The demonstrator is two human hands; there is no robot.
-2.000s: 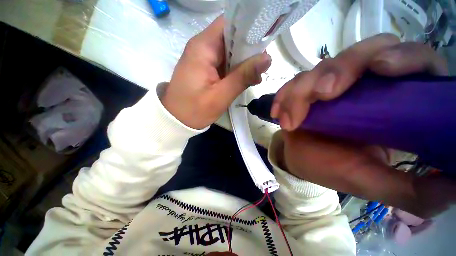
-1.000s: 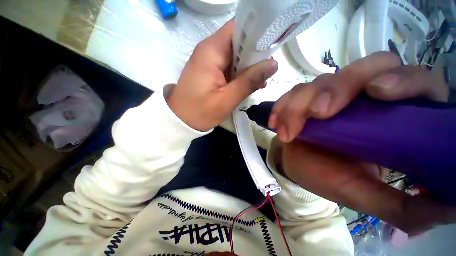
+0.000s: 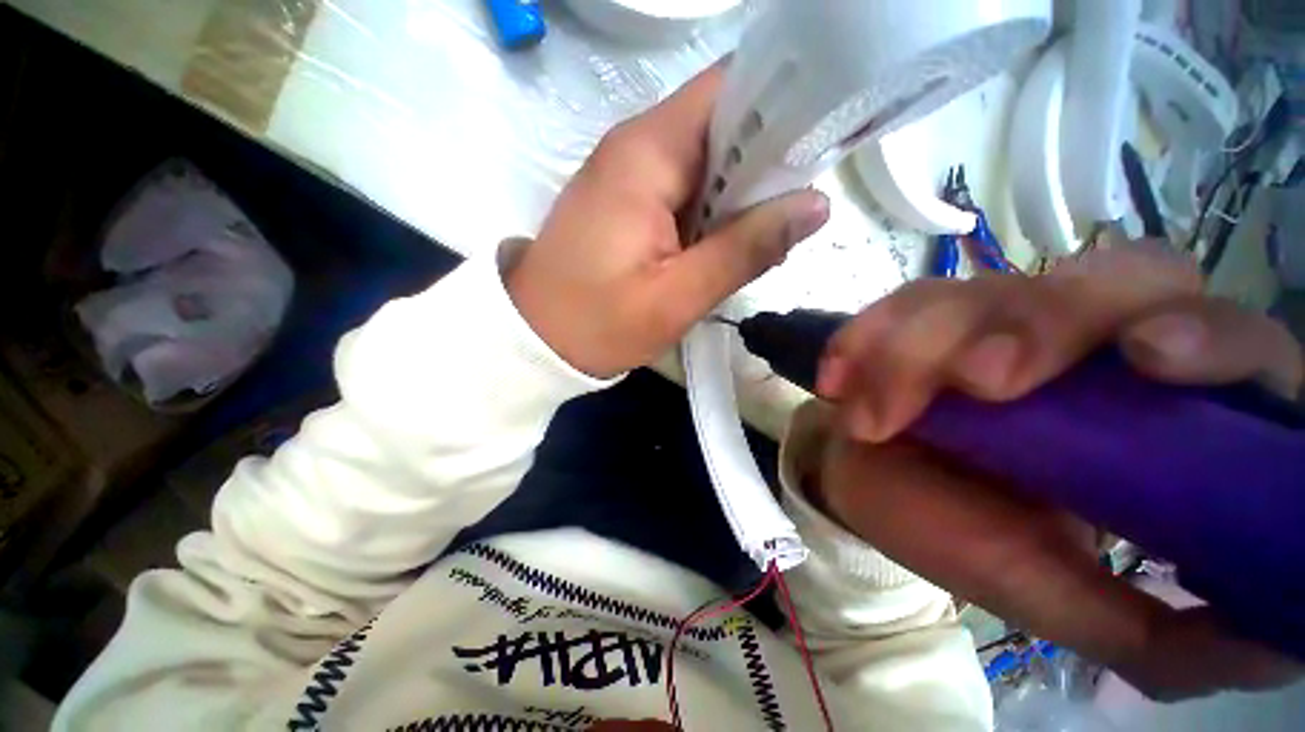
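My left hand (image 3: 651, 236) is closed around the upper part of a white neck fan housing (image 3: 733, 472). Its wide, vented end points up and away, and its narrow curved arm hangs down below my hand. Red and dark lead wires (image 3: 799, 629) come out of the lower end and hang over my lap. My right hand (image 3: 988, 358) holds a purple electric screwdriver (image 3: 1116, 458) with a black nose. Its thin bit points left at the arm just below my left hand. Whether the bit touches it I cannot tell.
White half-built neck fans (image 3: 1052, 143) lie on the bench at the upper right, with blue-handled pliers (image 3: 959, 229) beside them. A blue cylinder (image 3: 517, 20) lies at the top. A crumpled pale bag (image 3: 193, 286) is below the bench at the left. Blue items (image 3: 1016, 658) show at the lower right.
The housing and my left hand have shifted a little to the right, and the wide end has tilted. The screwdriver has moved slightly right and its rear has dropped. The blue handles of the pliers now show.
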